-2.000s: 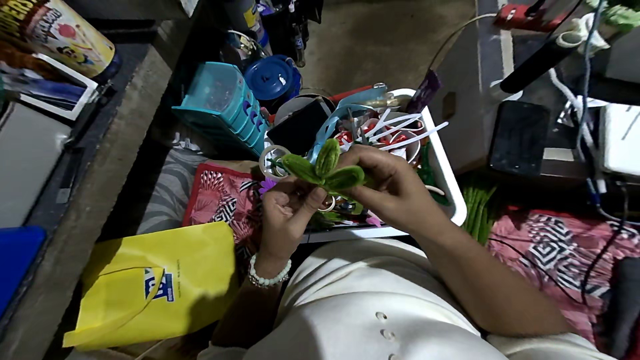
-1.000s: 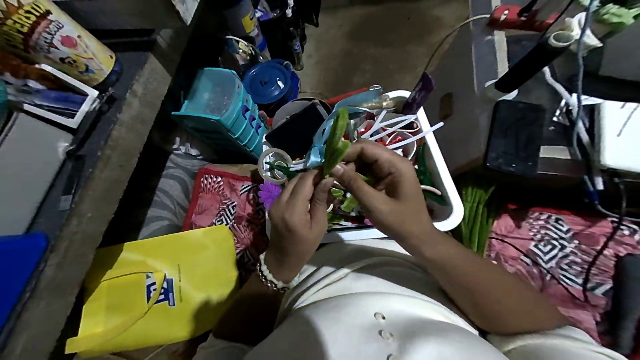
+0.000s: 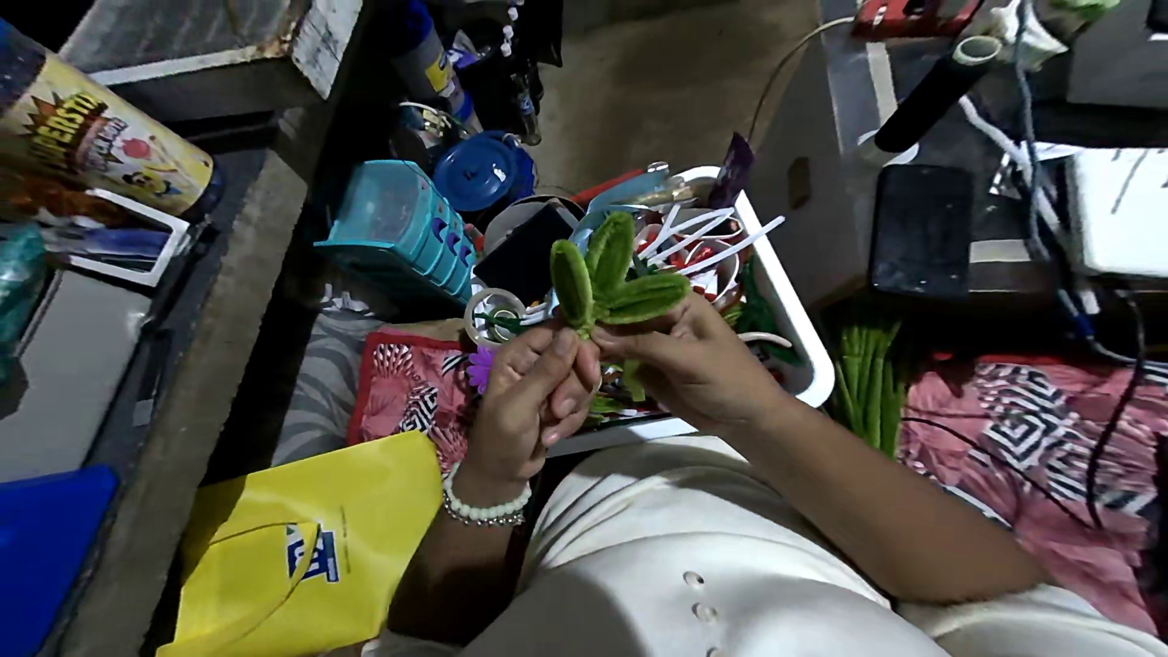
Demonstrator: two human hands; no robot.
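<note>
Between my hands stands a fuzzy green leaf cluster (image 3: 598, 283) with three looped leaves, which looks made of pipe cleaners. My left hand (image 3: 538, 388), with a beaded bracelet at its wrist, pinches the base of the cluster between thumb and fingers. My right hand (image 3: 689, 351) grips the same base from the other side, its fingertips touching those of my left hand. Behind the hands lies a white plastic tray (image 3: 794, 301) full of craft supplies, among them white strips (image 3: 698, 237) and a roll of clear tape (image 3: 495, 315). A purple flower shape (image 3: 480, 369) shows beside my left hand.
A teal drawer unit (image 3: 401, 228) and a blue lidded container (image 3: 476, 172) stand beyond the tray. At the left are a yellow bag (image 3: 310, 538) and a table edge (image 3: 210, 338). Green stems (image 3: 867, 383) lie at the right, below a black phone (image 3: 922, 231) on a table with cables.
The green cluster was held edge-on a second ago and now shows its three leaves spread upward. My hands have shifted their hold and remain together at its base.
</note>
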